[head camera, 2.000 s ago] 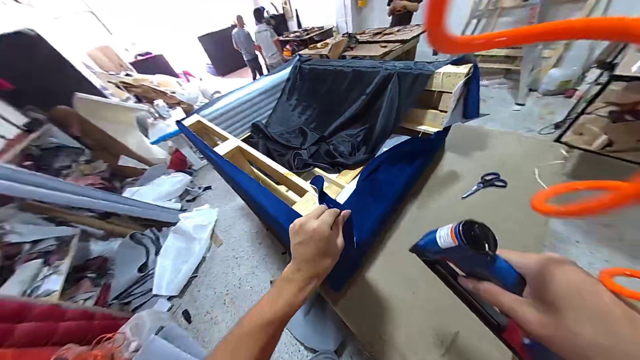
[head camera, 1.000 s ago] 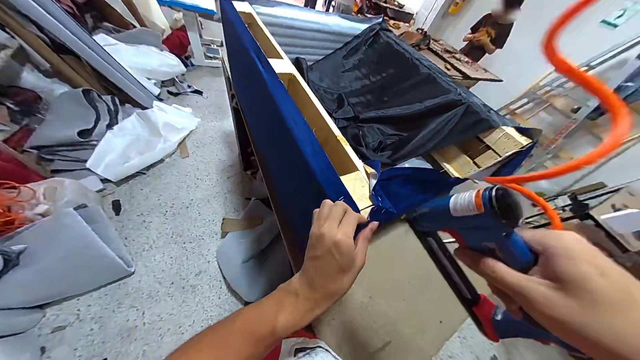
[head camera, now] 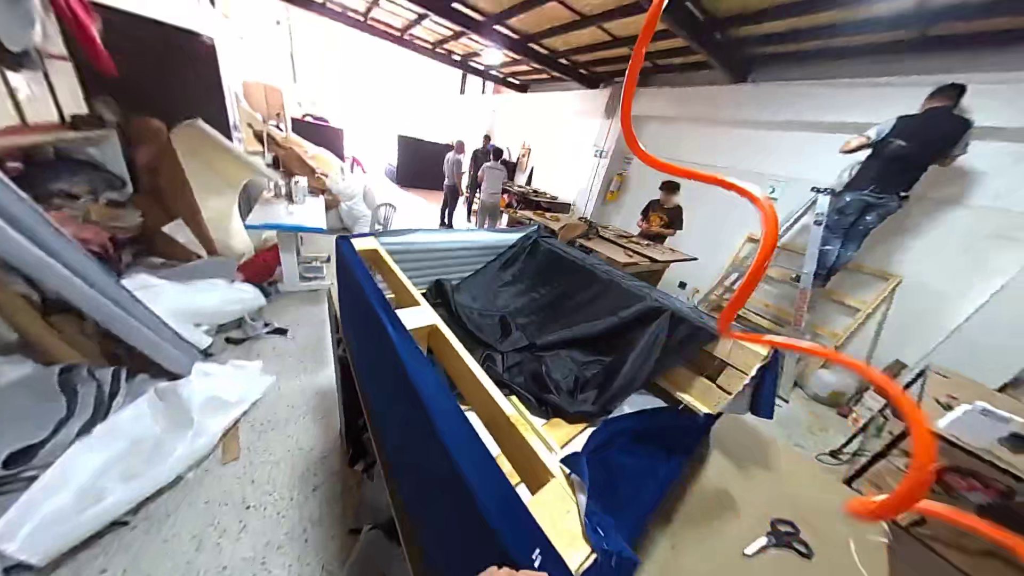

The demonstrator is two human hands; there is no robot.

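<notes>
Only a sliver of my left hand (head camera: 512, 571) shows at the bottom edge, beside the near corner of a wooden furniture frame (head camera: 552, 508); its fingers are hidden. My right hand and the staple gun are out of view. Blue fabric (head camera: 432, 448) covers the frame's left side, and a loose blue flap (head camera: 640, 472) lies at the near corner. Black fabric (head camera: 560, 328) is draped over the middle. Scissors (head camera: 778, 540) lie on the brown work surface (head camera: 720, 496) at the lower right. An orange coiled air hose (head camera: 752, 272) hangs across the right side.
White sheeting (head camera: 144, 464) and fabric scraps lie on the floor at left, with a sewing machine table (head camera: 286, 214) beyond. At right a person stands on a ladder (head camera: 808, 256). Another person is behind a cluttered table (head camera: 620, 244); several more stand farther back.
The view has swung up and out over the room. The staple gun and my right hand have left the picture, and my left hand has dropped almost wholly out of it.
</notes>
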